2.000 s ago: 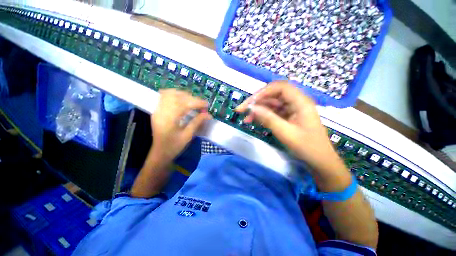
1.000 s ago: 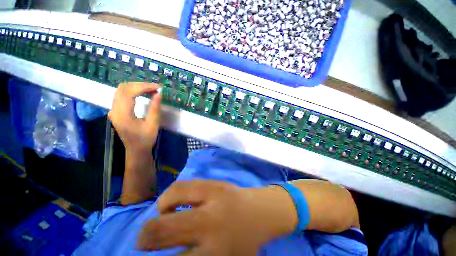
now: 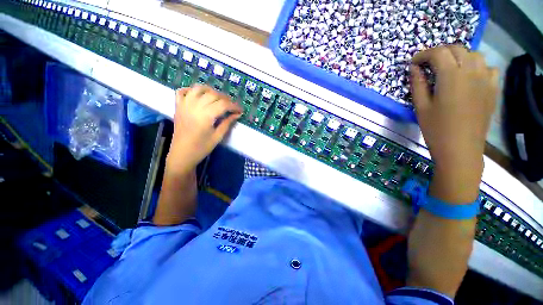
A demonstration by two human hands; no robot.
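Note:
A long strip of green circuit boards runs diagonally across the view, with bright square metal connectors along its far edge. A blue tray heaped with small silver-white cylindrical components lies beyond it. My right hand, with a blue wrist band, reaches over the tray's near right part, fingers curled down among the components; whether it grips one cannot be told. My left hand is at the near edge of the boards, thumb and fingers close together; what is between the fingertips is hidden.
A white rail borders the boards on my side. A black moulded object lies right of the tray. Below the line at left hangs a blue bin with a clear plastic bag. Blue crates with white labels stand on the floor.
My right hand has moved from in front of my body, over the boards, to the tray. The view has shifted, so the tray sits further right. My left hand stays near the boards.

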